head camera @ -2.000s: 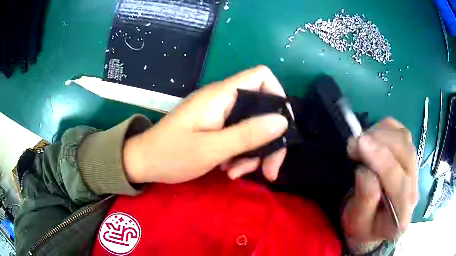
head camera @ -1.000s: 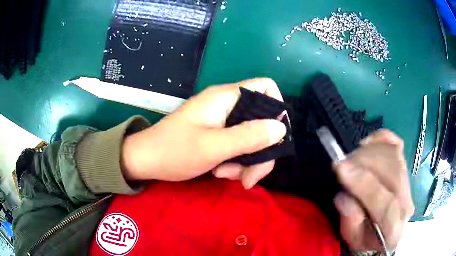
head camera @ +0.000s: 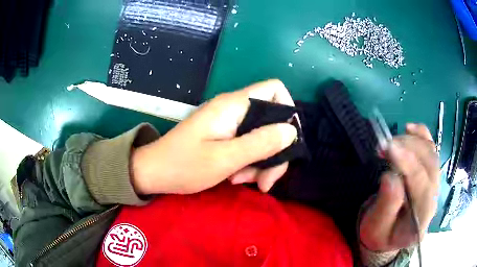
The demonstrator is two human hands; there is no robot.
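Note:
My left hand [head camera: 209, 141] grips a small stack of black strips [head camera: 267, 117], thumb on top, with a small bright metal part at the stack's right edge. My right hand [head camera: 400, 187] is blurred and holds a slim tool with a shiny flat end [head camera: 381, 128], and a thin dark line runs down from the hand. The tool's end is right of the stack, apart from it. A dark pile of black ribbed strips [head camera: 348, 117] lies between and under the hands; its lower part is too dark to make out.
A heap of tiny silver parts [head camera: 363, 41] lies on the green mat [head camera: 267, 41]. A black sheet [head camera: 162, 62] with scattered bits is at upper left, a white strip [head camera: 136, 101] along its near edge. More black strips [head camera: 21, 36] are far left. Thin metal tools [head camera: 440, 122] lie right.
My right hand and its tool moved left towards the pile, then back to the right and slightly up. My left hand stays nearly still, gripping the black strips.

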